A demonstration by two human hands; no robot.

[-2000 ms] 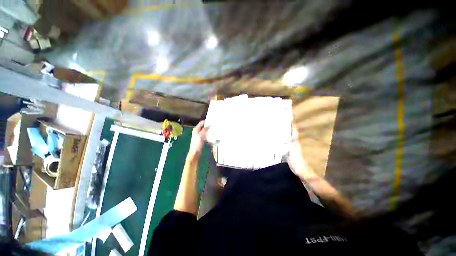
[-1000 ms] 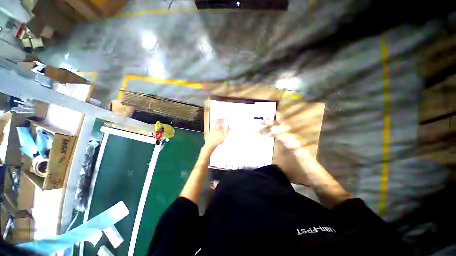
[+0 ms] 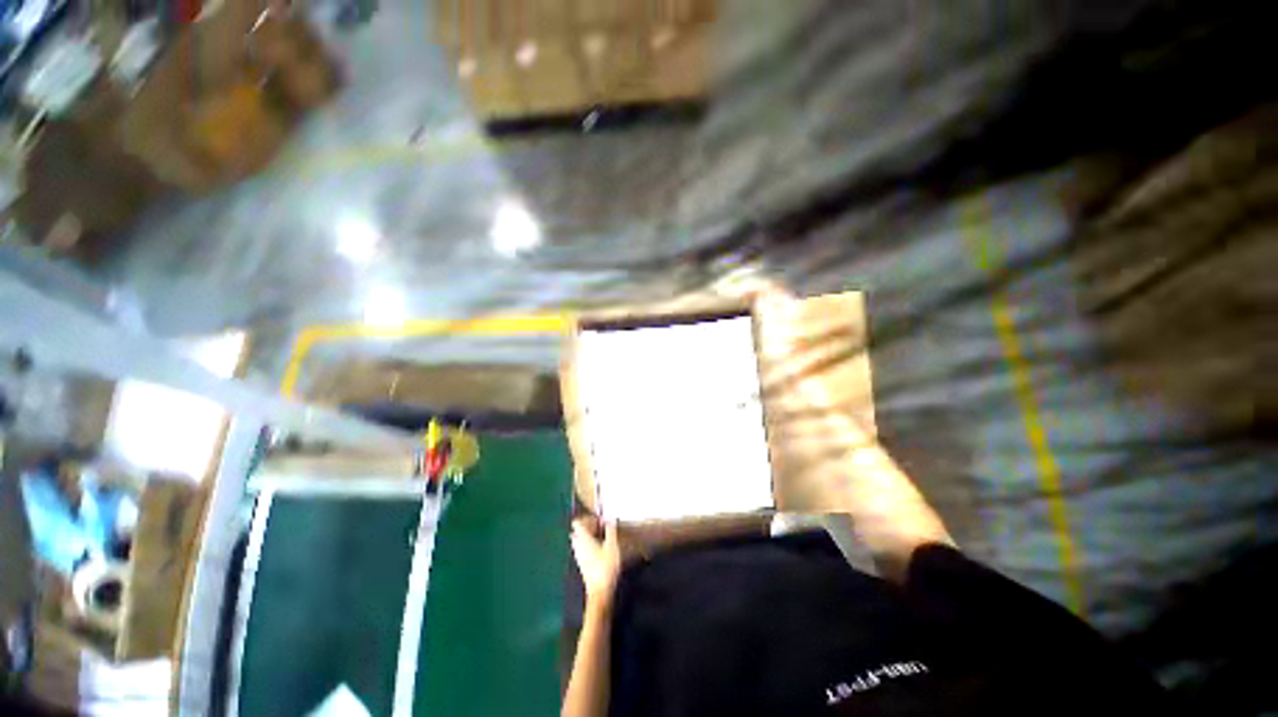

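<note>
An open brown shipping carton [image 3: 573,406] stands in front of me beside the green table. Tightly packed white unit boxes [image 3: 677,420] fill it and look overexposed, so single boxes hardly show. A brown flap [image 3: 827,371] folds out to the right. My left hand [image 3: 596,549] holds the carton's near left corner. My right hand [image 3: 775,319] is blurred against the brown flap near the far right corner, with the forearm across the flap. Its finger position is unclear.
The green-topped table [image 3: 498,574] with pale rails is at left. Red and yellow handles [image 3: 437,453] lie at its corner beside a yellowish roll [image 3: 460,451]. Stacked cartons [image 3: 582,56] stand beyond; yellow floor lines run behind and to the right.
My hands have moved off the top of the white boxes, the left to the near left corner, the right to the far right side. The view has shifted.
</note>
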